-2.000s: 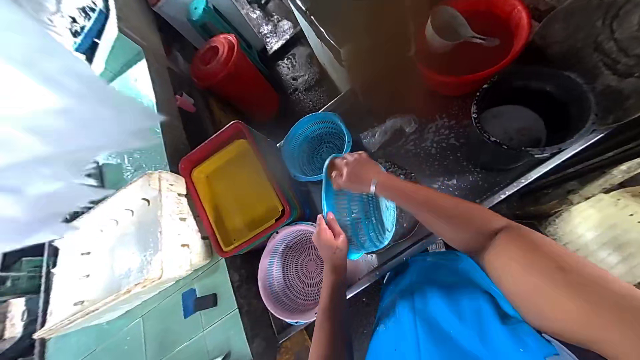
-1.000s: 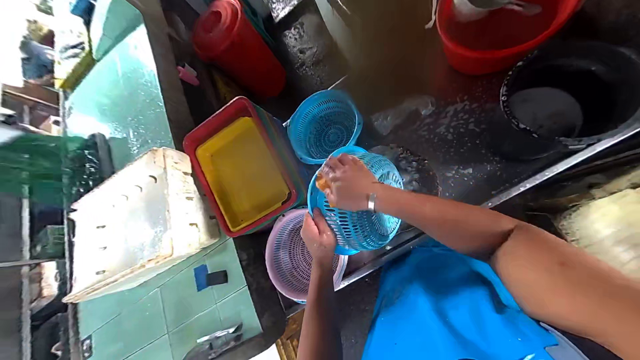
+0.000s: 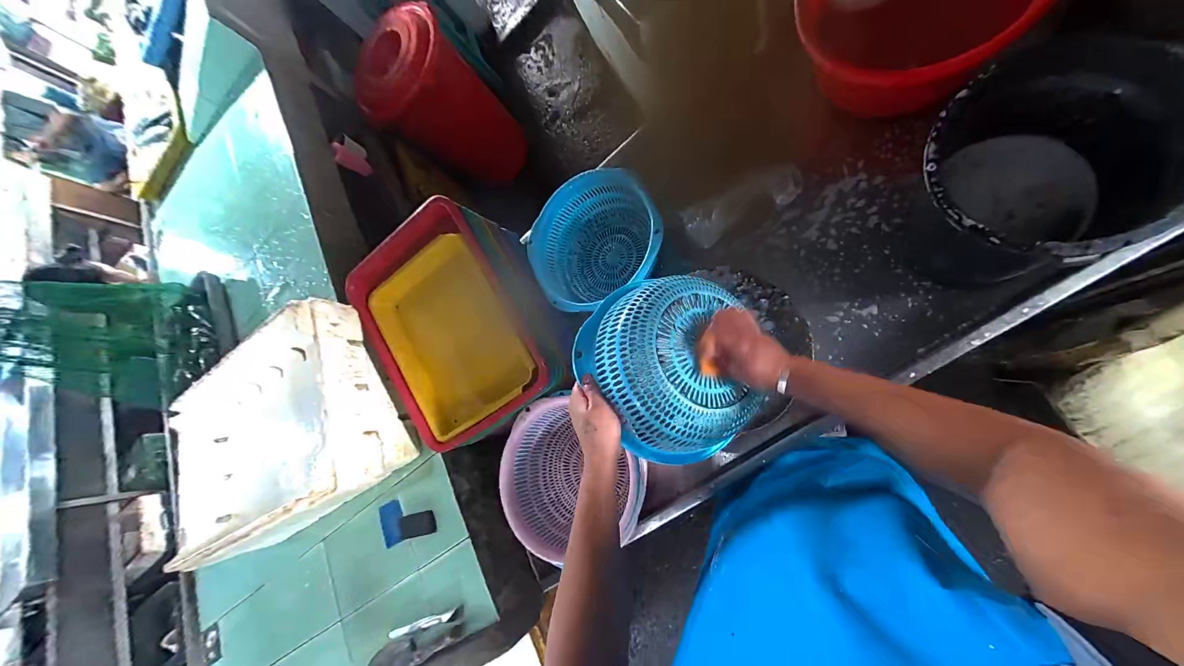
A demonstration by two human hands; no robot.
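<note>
A blue plastic colander (image 3: 647, 361) is tilted with its perforated underside facing me. My left hand (image 3: 595, 425) grips its rim at the lower left. Against the base is my right hand (image 3: 740, 350), blurred, closed on a small orange object (image 3: 709, 354) that may be a scrubber. Another blue basket (image 3: 597, 239) stands just beyond, and a pink plastic basket (image 3: 546, 476) is beside my left forearm.
Nested rectangular tubs, yellow inside red (image 3: 444, 203), are at left, near a white crate (image 3: 296, 416) on green tiles. A red container (image 3: 444, 97) lies beyond. A red basin (image 3: 925, 79) and black tub (image 3: 957, 217) stand at right. The metal edge (image 3: 1008, 324) runs nearest me.
The held colander has been turned from its inside partly facing me to its underside. My right hand has moved onto the base. The view has shifted.
</note>
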